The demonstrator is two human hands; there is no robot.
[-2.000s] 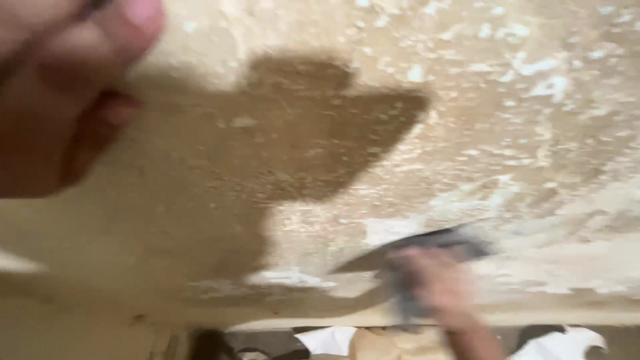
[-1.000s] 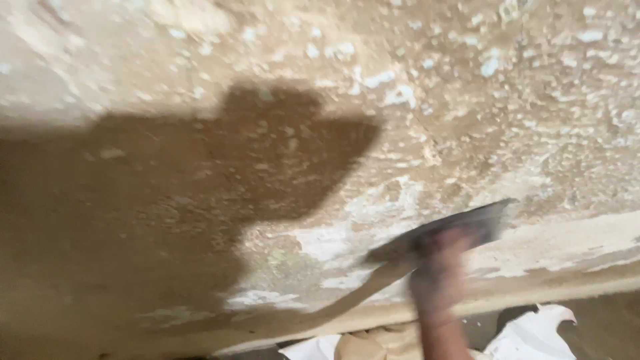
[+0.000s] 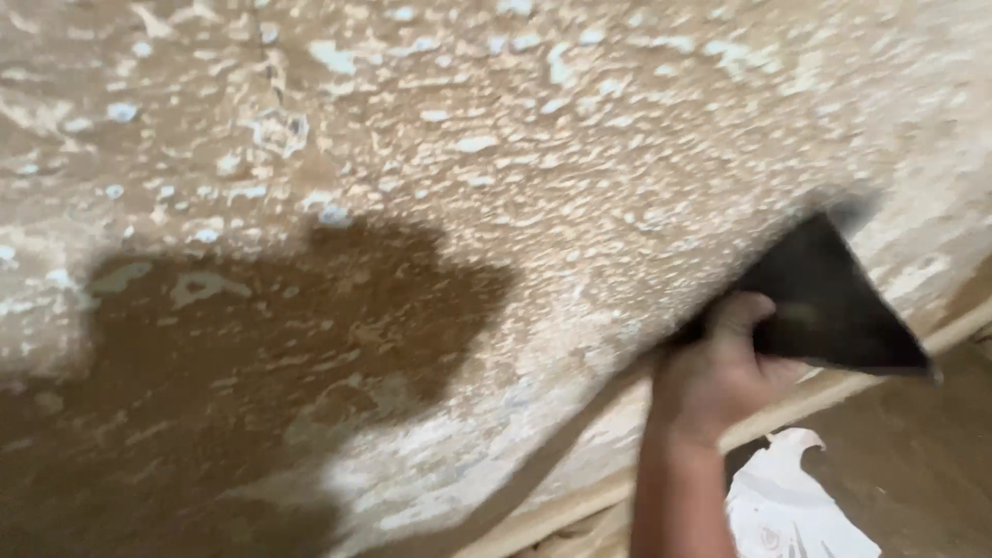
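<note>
My right hand (image 3: 725,372) is closed around a dark, wide-bladed scraper (image 3: 829,302) at the lower right, its thumb lying on the blade's flat. The triangular blade flares out to the right, over the lower part of a rough plaster wall (image 3: 542,201). Pale flecks and whitish patches mark the brown wall surface. Motion blur softens the blade's upper corner, and whether its edge touches the wall I cannot tell. My left hand is out of the frame.
A pale ledge or skirting (image 3: 845,391) runs slantwise along the wall's foot. Below it, a torn white sheet (image 3: 790,504) lies on the brown floor (image 3: 914,457). A large dark shadow falls across the wall at the left.
My right hand has moved right with the scraper, whose broad face now shows. The hand seen close at the upper left two seconds ago is out of view. The view has shifted.
</note>
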